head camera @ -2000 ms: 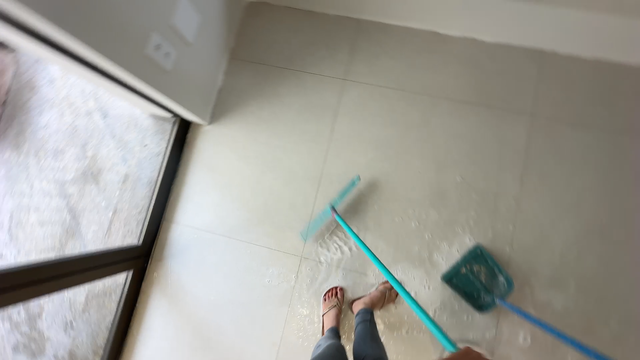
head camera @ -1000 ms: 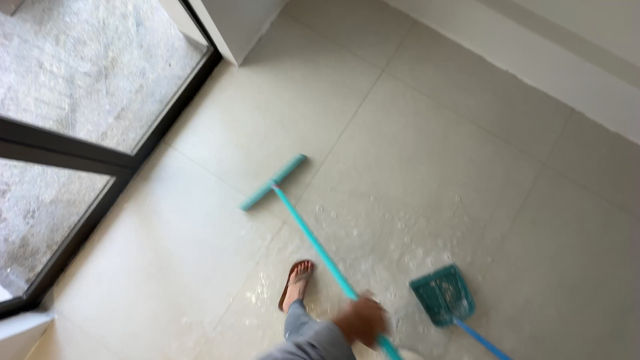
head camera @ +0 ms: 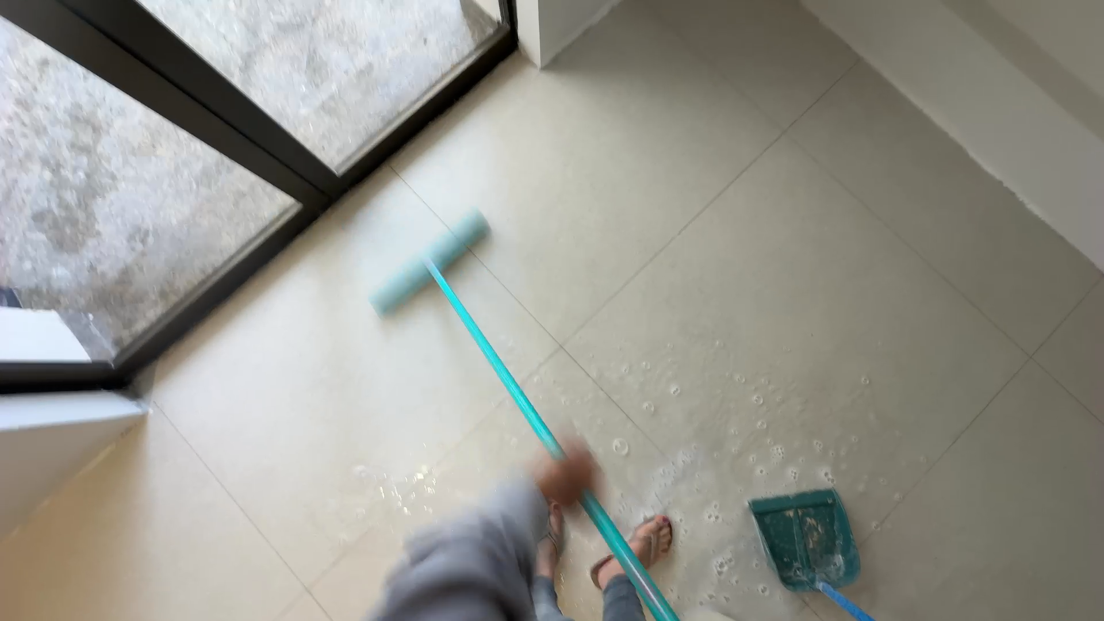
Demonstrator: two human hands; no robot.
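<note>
A floor squeegee with a turquoise pole and a pale teal head (head camera: 431, 262) reaches up and left across the tiles, its head blurred. My left hand (head camera: 567, 472), blurred too, is closed around the pole at the lower middle, above my sandalled feet. The pole runs on past the bottom edge, where a small pale patch shows beside it; my right hand cannot be made out there. A dark green dustpan (head camera: 805, 539) with a blue handle lies on the wet floor at the lower right. Soapy water with bubbles (head camera: 675, 391) spreads between the feet, the dustpan and the middle tiles.
Glass doors with a dark metal frame (head camera: 332, 185) stand at the upper left, with rough grey ground behind the glass. A white wall corner (head camera: 542, 34) juts in at the top, another wall end (head camera: 60, 431) at the left. A white wall (head camera: 992, 129) borders the upper right.
The squeegee head has moved over the tiles toward the glass doors. My left hand, out of clear view two seconds ago, now shows on the pole. The view has turned.
</note>
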